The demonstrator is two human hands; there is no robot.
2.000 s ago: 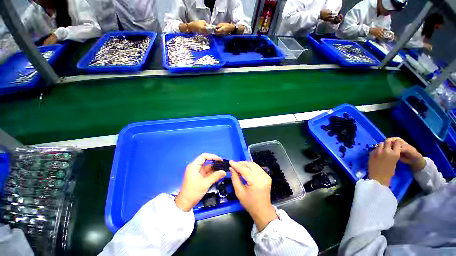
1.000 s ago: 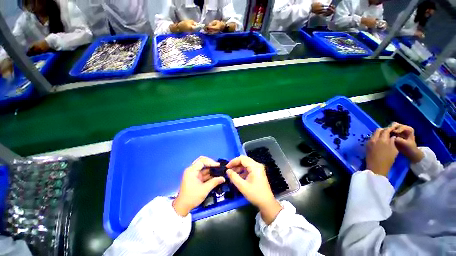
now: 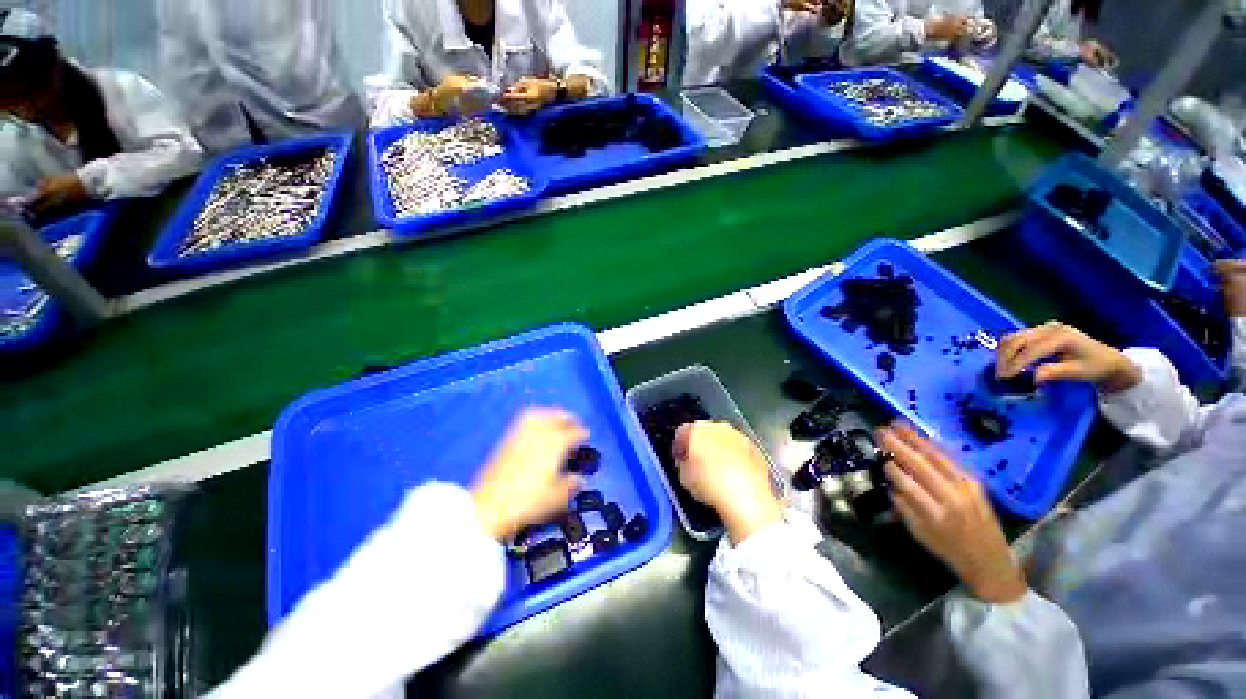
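Observation:
My left hand (image 3: pixel 530 471) is blurred over the blue work tray (image 3: pixel 369 451). A black housing (image 3: pixel 584 460) touches or lies beside its fingertips; I cannot tell if it is gripped. Several glossy black housings (image 3: pixel 548 559) lie below it in the tray's near right corner. My right hand (image 3: pixel 724 471) reaches into the clear parts box (image 3: pixel 745 423) beside the tray. Small black parts (image 3: pixel 672 412) are heaped in the box. The right fingertips point down among them and are partly hidden.
A neighbour's hand (image 3: pixel 950 512) is over black housings (image 3: pixel 836 453) on the dark bench, close to my right hand. The neighbour's blue tray (image 3: pixel 875 376) holds black parts. Packaged circuit boards (image 3: pixel 89 587) lie at left. A green belt (image 3: pixel 478 294) runs beyond, with people and filled trays across it.
My hands have parted from the black piece they worked on together. The left moved up over the tray, the right into the clear box. The neighbour's hand moved toward the bench housings. The view shifted.

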